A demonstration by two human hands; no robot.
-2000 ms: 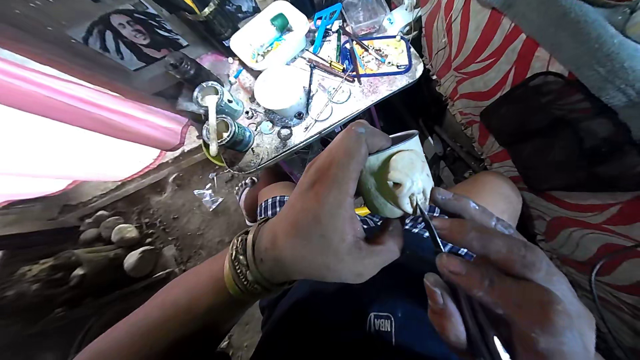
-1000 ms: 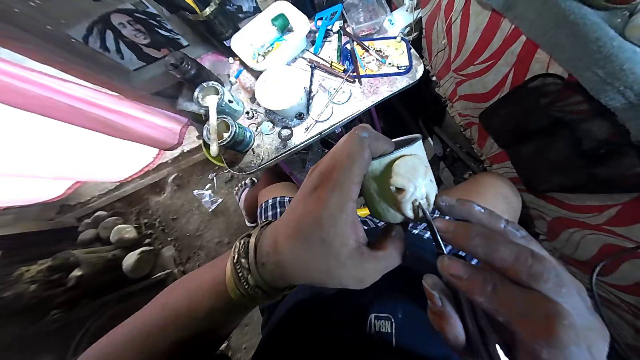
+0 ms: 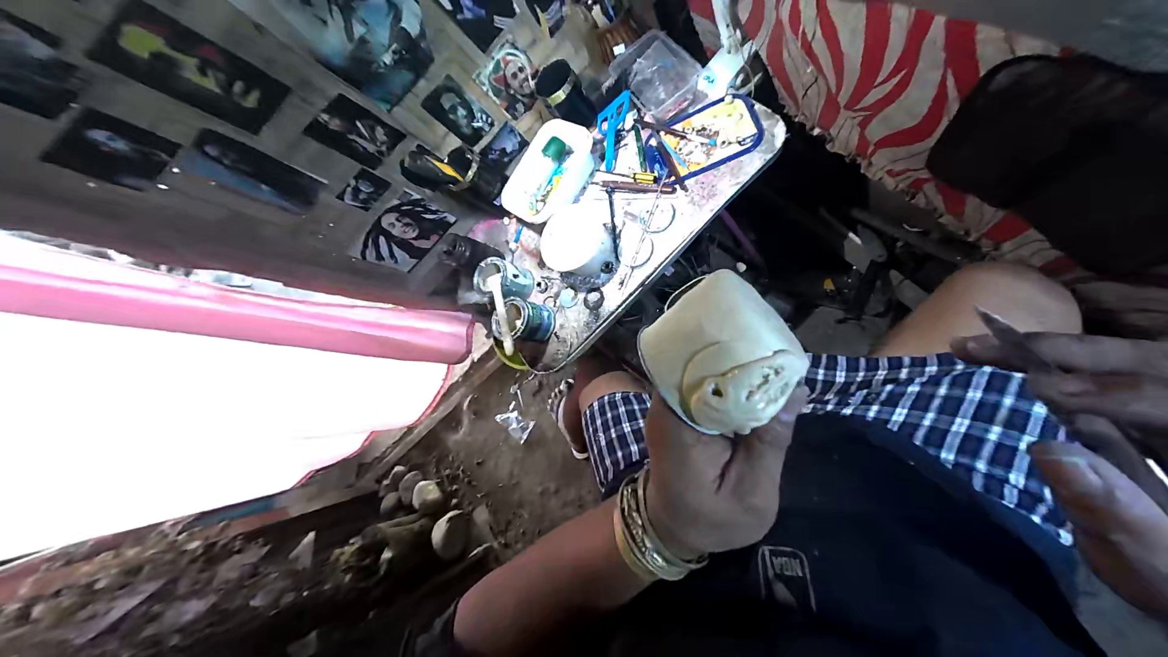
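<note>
My left hand point(image 3: 716, 479), with bracelets at the wrist, grips a pale cup-shaped piece point(image 3: 721, 333) from below. A relief of soft-looking modelling material point(image 3: 744, 388), with a small dark hole and a rough pitted patch, stands out from its side. At the right edge, my right hand point(image 3: 1095, 429) holds a slim pointed modelling tool point(image 3: 1013, 338) between its fingers. The tool's tip is apart from the piece, and part of its shaft is hidden by the fingers.
Beyond the piece stands a table point(image 3: 707, 205) with a white tub point(image 3: 547, 169), a rounded white container point(image 3: 577, 239), opened cans point(image 3: 532, 321) and a blue-rimmed tray point(image 3: 759, 137) of small items. Stones point(image 3: 449, 534) lie on the dirt floor at lower left.
My left hand has turned the piece, so its relief faces more toward me. My right hand has drawn the tool away to the right, off the relief. The view has shifted.
</note>
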